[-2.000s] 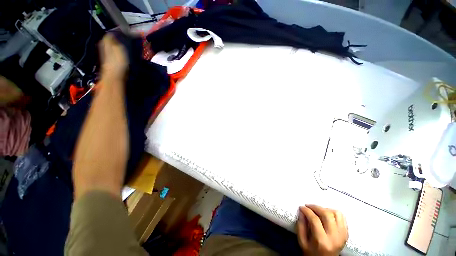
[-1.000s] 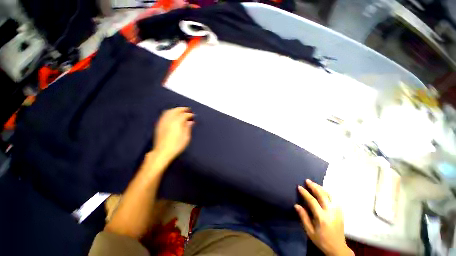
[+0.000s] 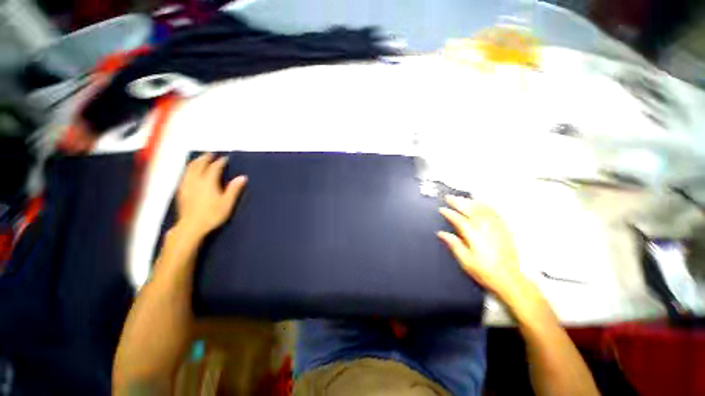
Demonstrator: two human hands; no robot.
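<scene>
A navy-black cloth panel (image 3: 332, 232) lies flat on the white table in front of me, its near edge hanging over the table's front. My left hand (image 3: 207, 195) rests on the panel's upper left corner, fingers apart. My right hand (image 3: 481, 241) lies at the panel's right edge, fingers spread, beside the blurred presser foot area (image 3: 437, 188). The machine head is overexposed and hard to make out.
A dark cloth pile (image 3: 85, 240) lies at the left by a red-orange edge (image 3: 151, 147). More dark cloth (image 3: 255, 50) runs along the table's back. A yellow thing (image 3: 506, 48) is behind the machine. An accessories box (image 3: 671, 274) stands at the right, red cloth (image 3: 657, 356) below.
The dark panel came from the left pile onto the table and now lies squarer, apart from the pile. My left hand moved to its upper left corner. The view has turned right.
</scene>
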